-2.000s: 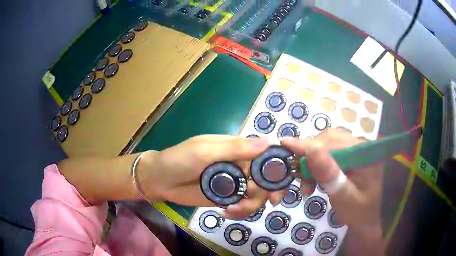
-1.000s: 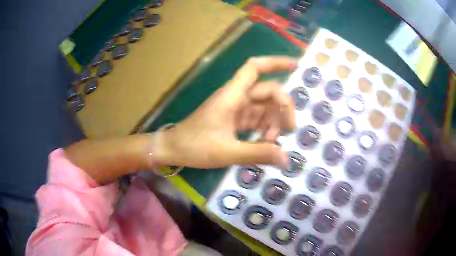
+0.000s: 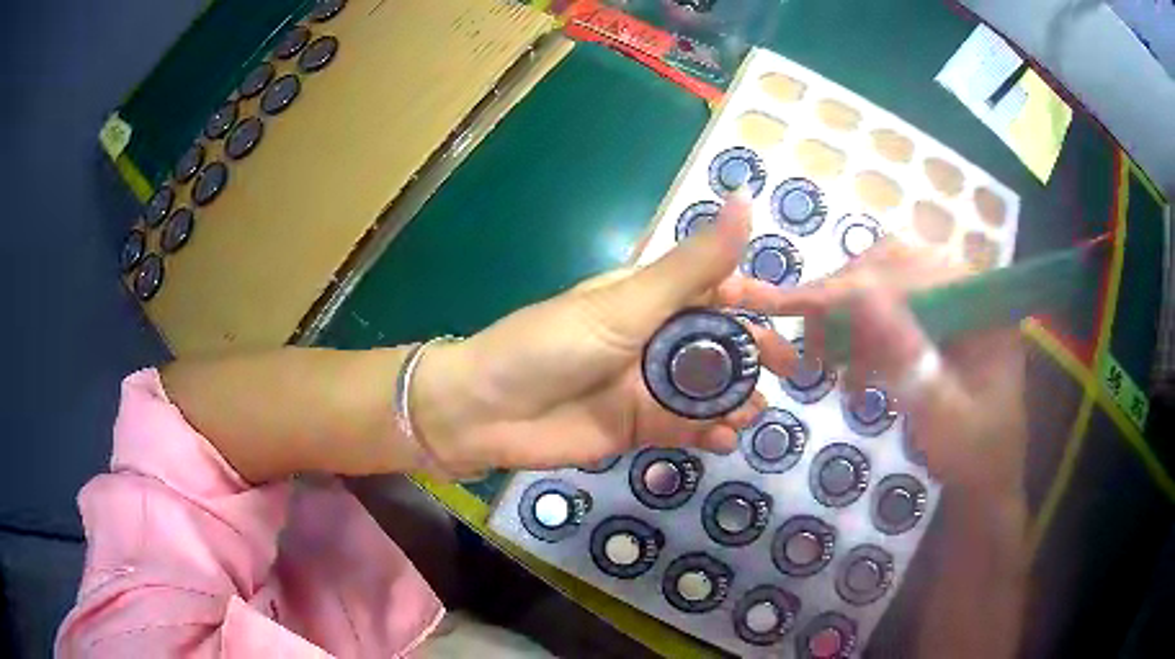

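Note:
A round speaker driver (image 3: 702, 364) lies on the fingers of my left hand (image 3: 580, 367), palm up, with its ringed face up and the thumb raised clear of it. My right hand (image 3: 889, 335) is blurred just to the right, over the tray, and holds a green handheld tool (image 3: 1005, 299) that points away to the right. A finger of my right hand reaches toward my left fingers; whether they touch is unclear. The white tray (image 3: 530, 516) lies beneath both hands, with ringed drivers in many round cut-outs and tan cut-outs at its far end.
A tan cardboard stack (image 3: 348, 155) at left carries rows of glossy discs (image 3: 209, 182). The green mat (image 3: 515, 193) shows between cardboard and tray. A red item (image 3: 631, 36) lies behind. A paper note (image 3: 1005, 97) is at the back right.
One second ago my left hand was over the tray with no driver visible; now it is palm up with a driver. My right hand and the green tool have come back into view.

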